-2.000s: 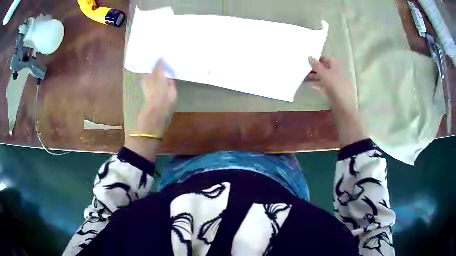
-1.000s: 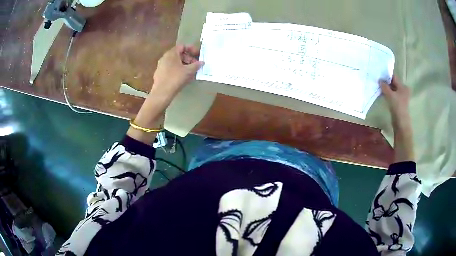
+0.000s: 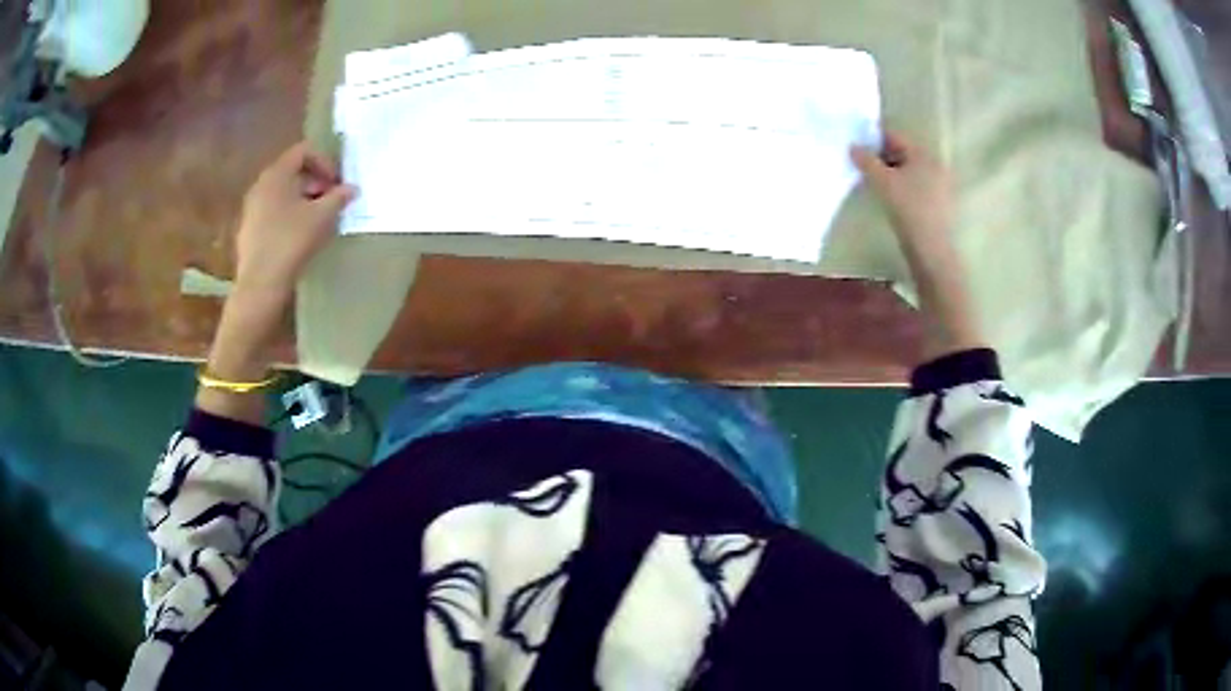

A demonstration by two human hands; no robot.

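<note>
A long white paper pattern piece (image 3: pixel 608 149) with printed lines lies flat over the khaki fabric (image 3: pixel 999 108), its lower edge close to the fabric's front edge. A short white strip (image 3: pixel 405 61) shows at its upper left corner. My left hand (image 3: pixel 286 216) pinches the pattern's left edge between thumb and fingers. My right hand (image 3: pixel 911 189) pinches its right edge, near the lower right corner. Both hands are bare.
The brown wooden table (image 3: pixel 567 317) shows in front of the fabric. A fabric flap (image 3: pixel 354 311) hangs at its front edge. A clamped device (image 3: pixel 47 81) is at left, a small scrap (image 3: pixel 205 282) nearby. A white roll (image 3: pixel 1181 81) and shiny metal tool (image 3: pixel 1141 74) are at right.
The pattern now lies flatter and straighter, its right corner no longer curled. My left hand has moved from its lower edge to its left edge. A fabric flap now shows at the front left.
</note>
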